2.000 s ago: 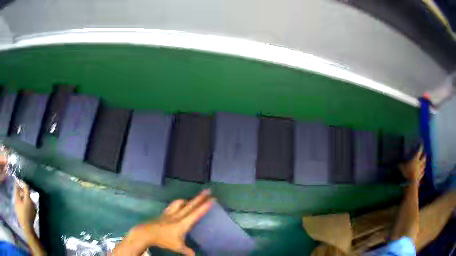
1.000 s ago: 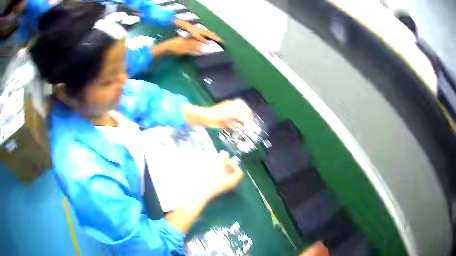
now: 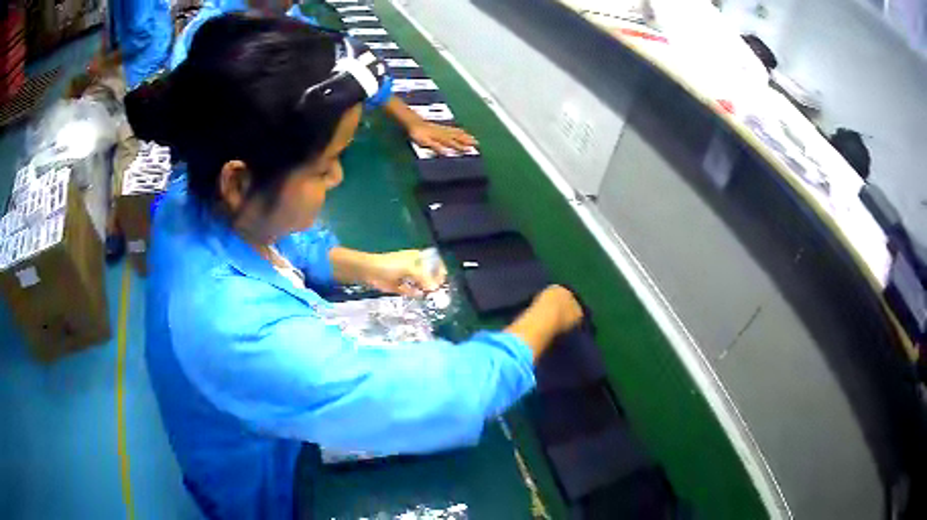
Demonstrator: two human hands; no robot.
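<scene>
No hand of mine shows in the head view. Nearest in front, dark lids and box bases [image 3: 571,406] lie in a row along the green conveyor belt [image 3: 701,469]. Further up, box bases [image 3: 505,272] hold tiny white patches. A neighbouring worker in a blue smock reaches one hand to a box at the middle of the row. The worker's other hand holds a small clear bagged item [image 3: 437,295] over a tray of shiny bagged parts [image 3: 384,319].
More shiny bags [image 3: 432,512] lie at the bottom edge. Another worker's hand rests on a box further up. A grey panel with a white rail [image 3: 651,300] runs along the right. Brown cartons [image 3: 61,295] topped with white items stand on the blue floor at left.
The view has turned left from the long box row to the neighbour. My left hand and the lid under it, seen earlier, are gone from view. The neighbour's hand has moved onto a box.
</scene>
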